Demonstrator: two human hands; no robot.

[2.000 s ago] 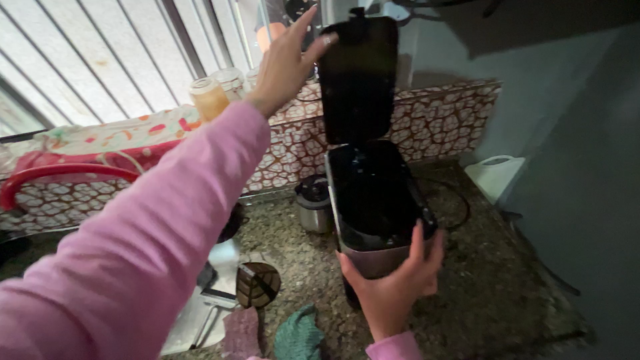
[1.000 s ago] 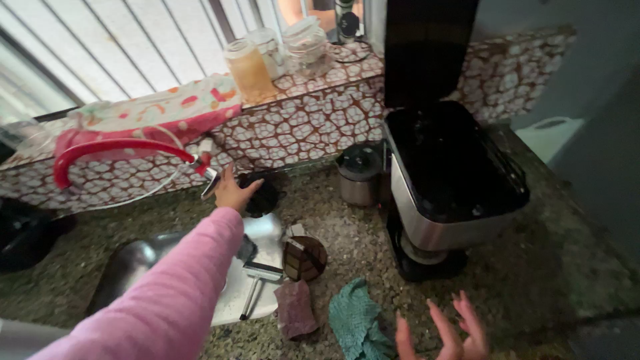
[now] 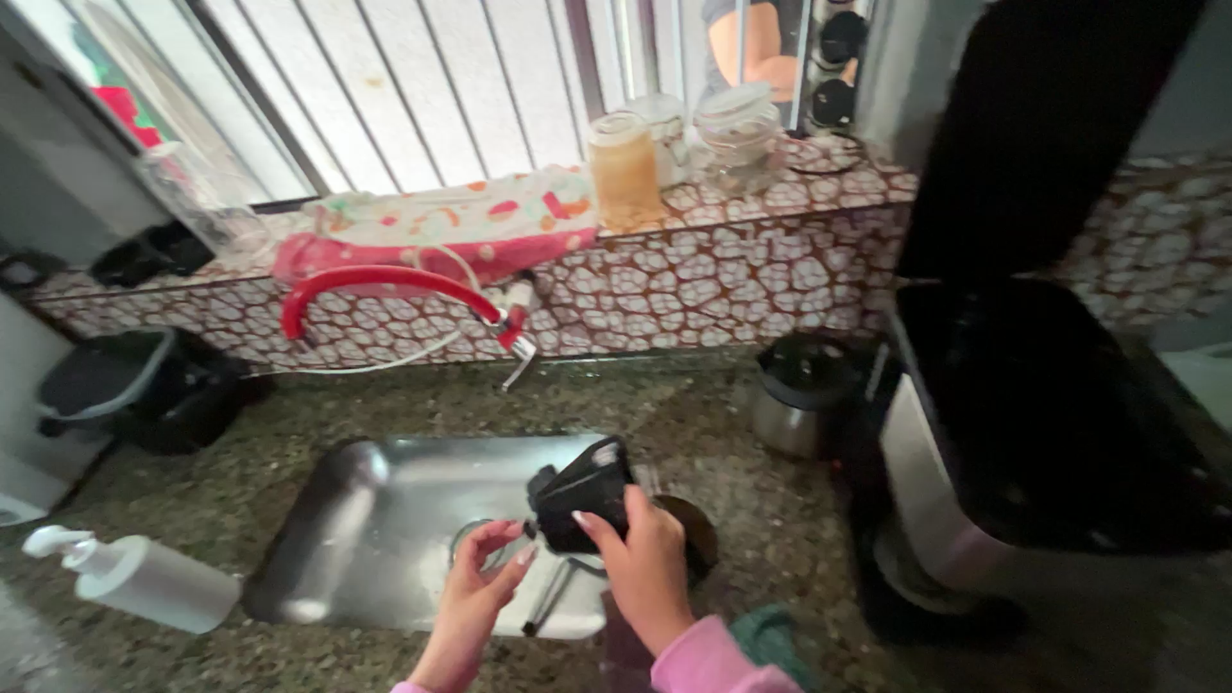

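My right hand [image 3: 647, 568] grips a black plastic container [image 3: 587, 496], which looks like a coffee filter basket, above the right side of the steel sink [image 3: 404, 520]. My left hand [image 3: 481, 582] is at its lower left, thumb and fingertips nearly together by a small dark part; whether they pinch it is not clear. Below the hands a squeegee-like tool [image 3: 551, 597] lies on a white surface. At right stands a black and steel coffee maker [image 3: 934, 481] with its lid raised. Behind, a steel carafe with a black lid [image 3: 804, 399] rests on the granite counter.
A red faucet [image 3: 395, 279] arches from the wall behind the sink. A white pump bottle [image 3: 144, 577] leans at the left, a black bin [image 3: 154, 385] behind it. Glass jars [image 3: 624, 173] and a patterned cloth [image 3: 462, 217] line the ledge. A green cloth [image 3: 770, 645] lies near my right sleeve. A person's arm [image 3: 751, 48] shows beyond the window.
My left hand has come back from beside the faucet base. My right hand has moved left from near the coffee maker and now holds the black container. The view has shifted left.
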